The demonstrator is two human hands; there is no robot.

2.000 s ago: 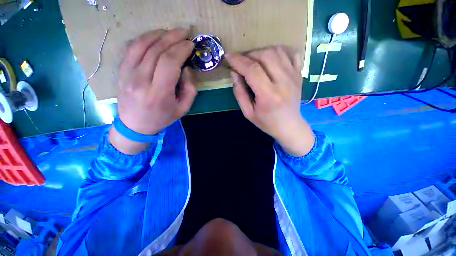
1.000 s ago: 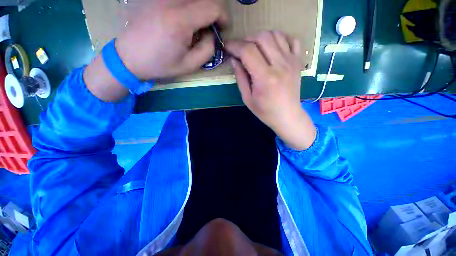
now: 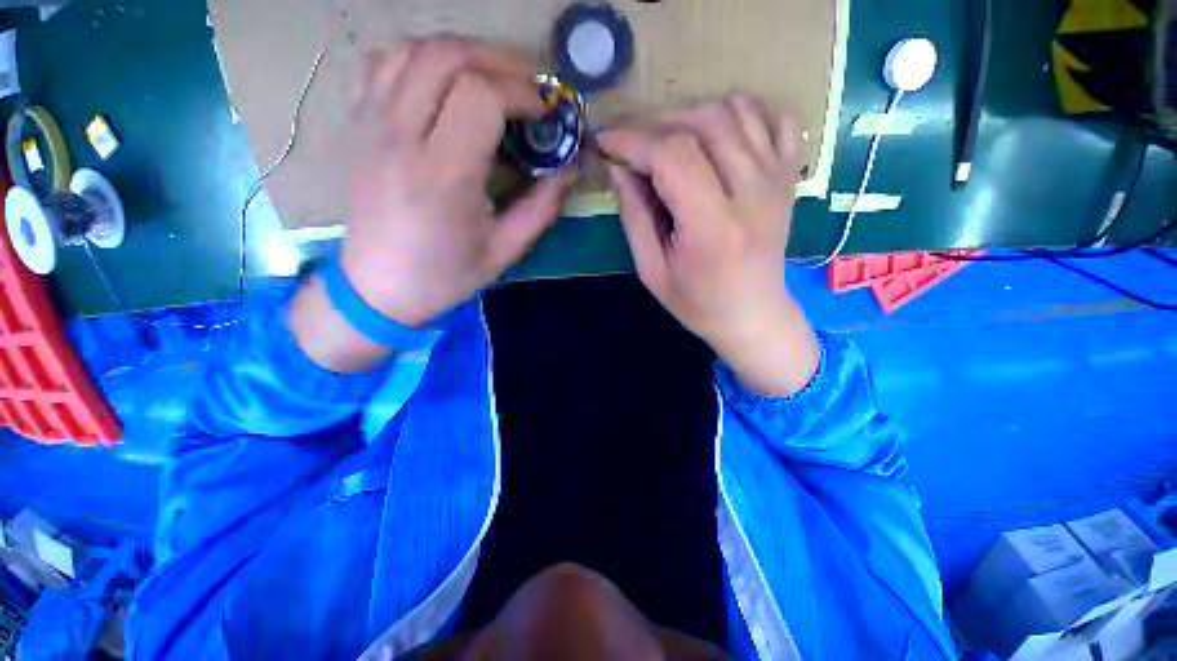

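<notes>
My left hand [image 3: 432, 181] grips a round watch case [image 3: 547, 129] between thumb and fingers above the tan board [image 3: 704, 45]. The case has a shiny metal rim, and its open face shows a dark inside with an amber-yellow patch near the top. My right hand [image 3: 710, 213] is just right of the case, thumb and index finger close together at its edge. Whether the right fingertips hold something small cannot be told. A dark disc with a grey round centre [image 3: 593, 48] lies on the board beyond the case.
A solder spool [image 3: 65, 222] and a tape ring [image 3: 36, 145] are at left. A white puck [image 3: 910, 63] on a taped cord is right of the board. A slim black tool [image 3: 971, 103] lies farther right. Red trays [image 3: 52, 349] are at lower left.
My left hand swung up over the board, then came back and now holds the case tilted. The dark disc with the grey centre now shows fully. My right hand has barely moved.
</notes>
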